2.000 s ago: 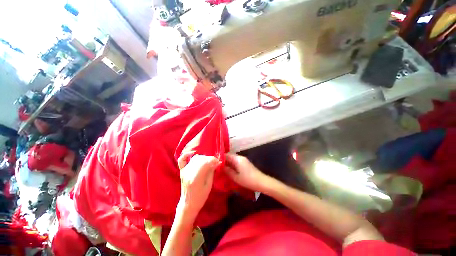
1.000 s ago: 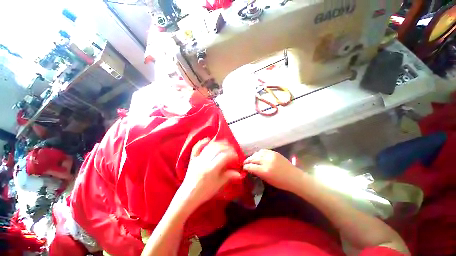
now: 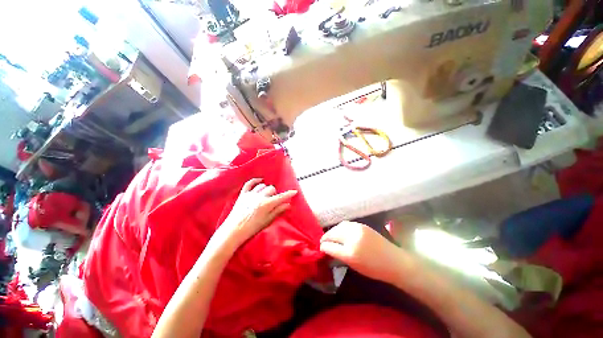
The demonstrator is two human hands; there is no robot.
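Note:
Red fabric [image 3: 178, 231] lies in a large heap on the left of the white sewing table and hangs towards my lap. Its right edge runs up to the needle area [image 3: 278, 135] under the sewing machine head. My left hand [image 3: 258, 208] lies on top of the fabric with its fingers apart. My right hand [image 3: 347, 247] pinches the fabric's edge near the table's front edge, below and right of my left hand. The presser foot is too small and blurred to tell apart.
The cream machine arm [image 3: 370, 59] crosses the top. Scissors with orange-yellow loop handles [image 3: 365, 146] lie beneath it. A dark flat rectangle [image 3: 519, 113] lies at the table's right end. A dark blue bundle [image 3: 547, 226] and red cloth are at right. A cluttered worktable [image 3: 142, 82] stands at left.
My left hand has left the fabric's edge and moved up and left, its fingers now spread on the cloth. My right hand has moved slightly right and down, still pinching the edge.

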